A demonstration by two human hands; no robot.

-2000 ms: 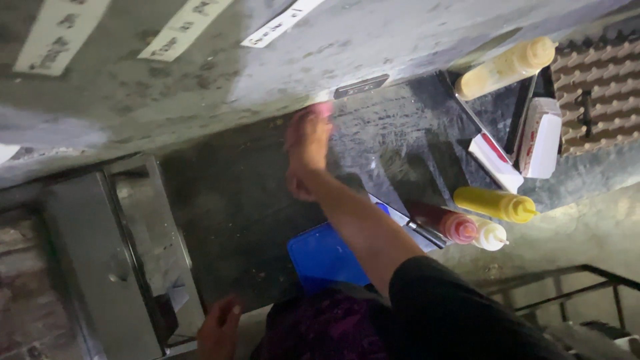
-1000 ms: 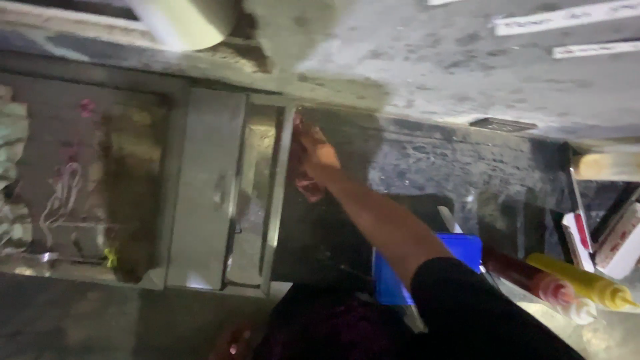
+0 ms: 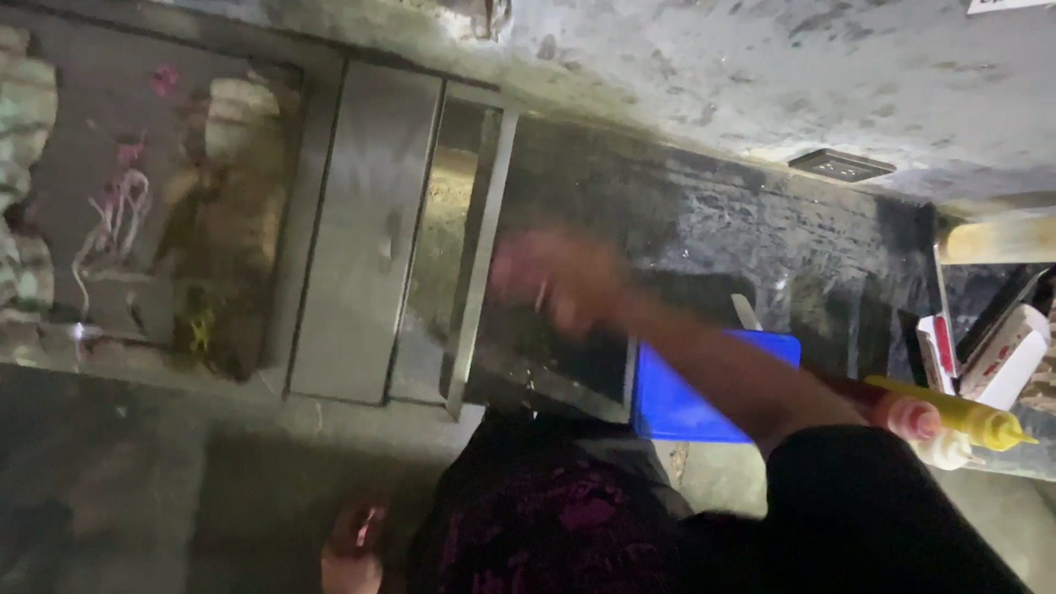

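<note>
My right hand (image 3: pixel 577 285), strongly blurred, is low over the dark countertop (image 3: pixel 594 190), near the metal edge of a narrow opening. A pinkish thing (image 3: pixel 518 262), perhaps a cloth, is at its fingers; the blur hides its shape. The bare forearm passes over a blue plastic tray or board (image 3: pixel 709 388). My left hand (image 3: pixel 353 549) is low in the view, beside the dark, purple-patterned clothing and away from the counter. Something shiny shows at its fingers, but whether it is held cannot be told.
Squeeze bottles, one yellow (image 3: pixel 982 425), one red (image 3: pixel 912 417) and one white-tipped (image 3: pixel 949 451), lie by the right forearm. Small cartons (image 3: pixel 1011 351) are beyond them. A grey metal panel (image 3: pixel 363 239) borders the opening (image 3: pixel 437 264). A wall socket (image 3: pixel 841 165) sits above the counter.
The view has shifted strongly toward the metal unit. My right hand has moved along the dark countertop from near the wall socket to the metal edge, then away from the wall.
</note>
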